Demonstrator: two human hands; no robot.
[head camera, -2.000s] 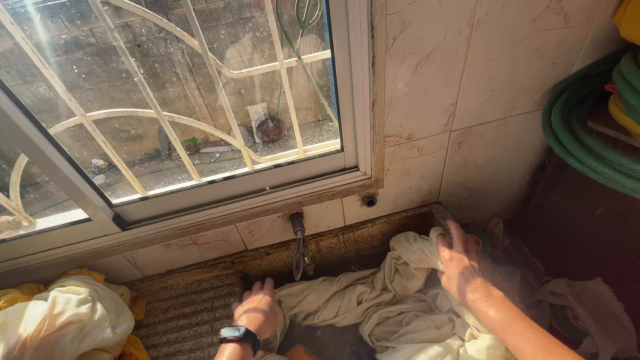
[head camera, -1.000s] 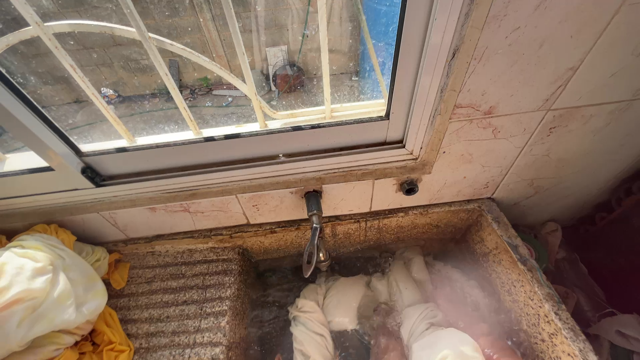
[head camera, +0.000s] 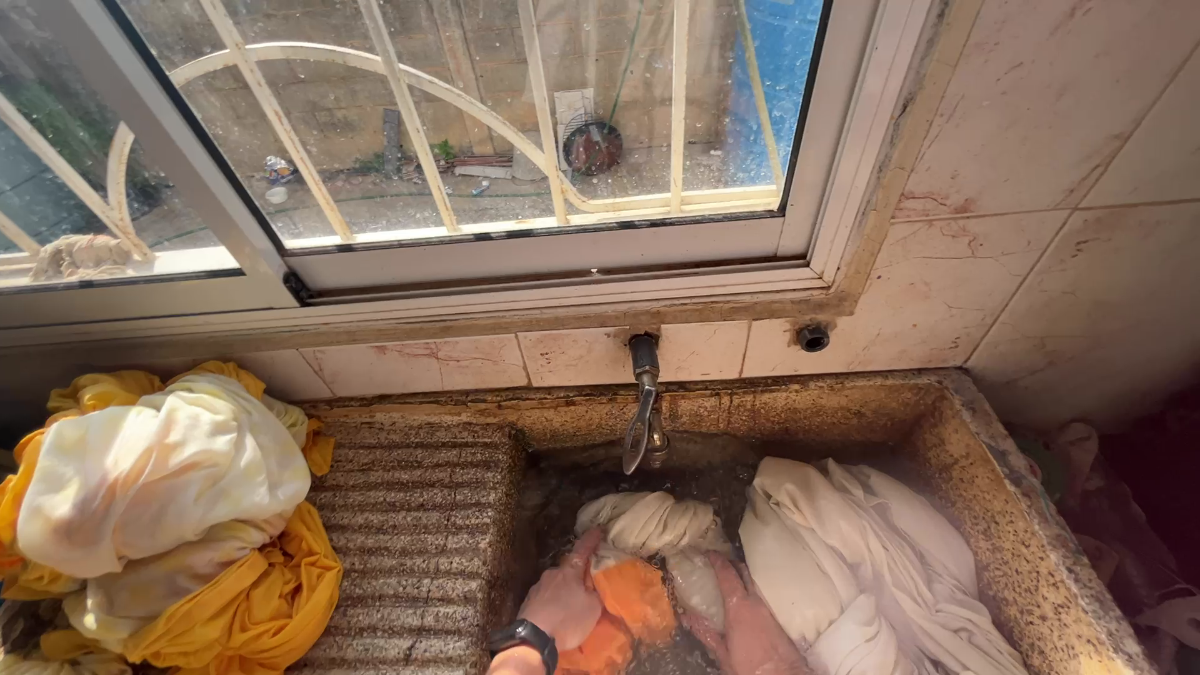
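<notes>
My left hand (head camera: 565, 600), with a dark watch on the wrist, is low in a stone laundry sink (head camera: 994, 469), against an orange cloth (head camera: 633, 595) and the twisted end of a cream cloth (head camera: 661, 520). My right hand (head camera: 750, 619) is partly under the water, beside a whitish wet part of the cloth; what its fingers hold is unclear. A large bunched cream cloth (head camera: 844, 553) lies in the basin to the right of my hands. Above the water, a metal tap (head camera: 643, 403) sticks out of the tiled wall.
The ribbed stone washboard (head camera: 412, 544) adjoins the basin on the left. White and yellow cloths (head camera: 169, 469) are heaped at the far left. A sliding window (head camera: 553, 267) with cream bars outside is above the sink. A black pipe stub (head camera: 813, 337) juts from the tiles.
Both hands have gone lower into the basin, and the cream cloth now lies bunched at the right. Orange cloth now shows between my hands. The view has shifted.
</notes>
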